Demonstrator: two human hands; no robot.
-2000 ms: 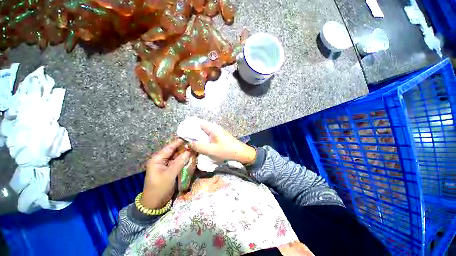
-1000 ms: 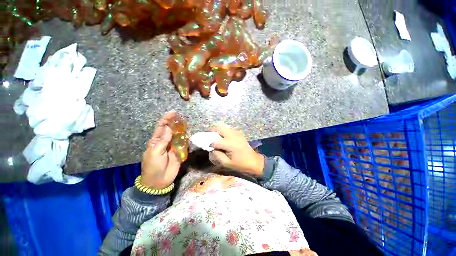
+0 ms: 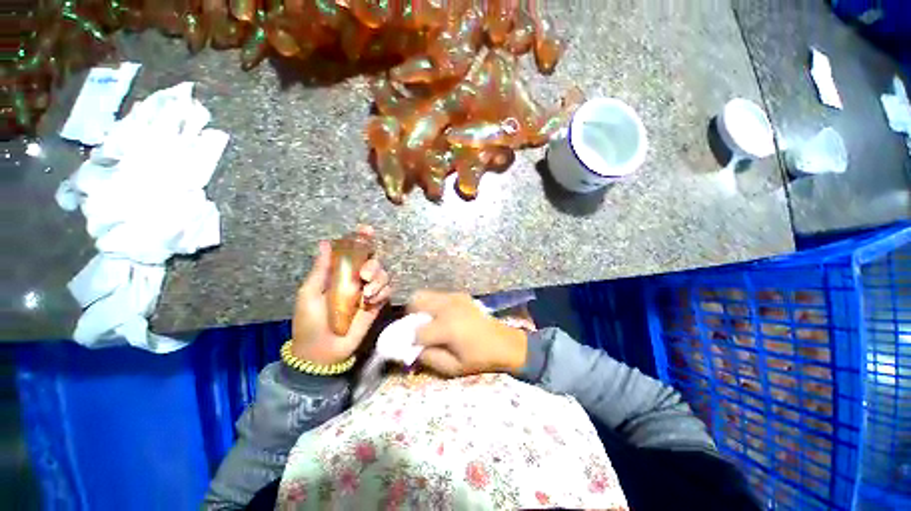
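Observation:
My left hand is palm up at the table's front edge and holds one amber moulded toy, with the fingers curled at its side. My right hand is just to the right and grips a white wiping cloth. The cloth is apart from the toy. A heap of amber moulded toys lies on the speckled grey table at the back.
An enamel mug stands right of the heap. A small white cup and a clear-looking cup stand farther right. White cloths lie at the left. A blue mesh crate is below right; a blue tote is below left.
My left hand has turned palm up and the toy lies turned in it. My right hand has moved the cloth down, away from the toy. The view has shifted, so table items appear farther right.

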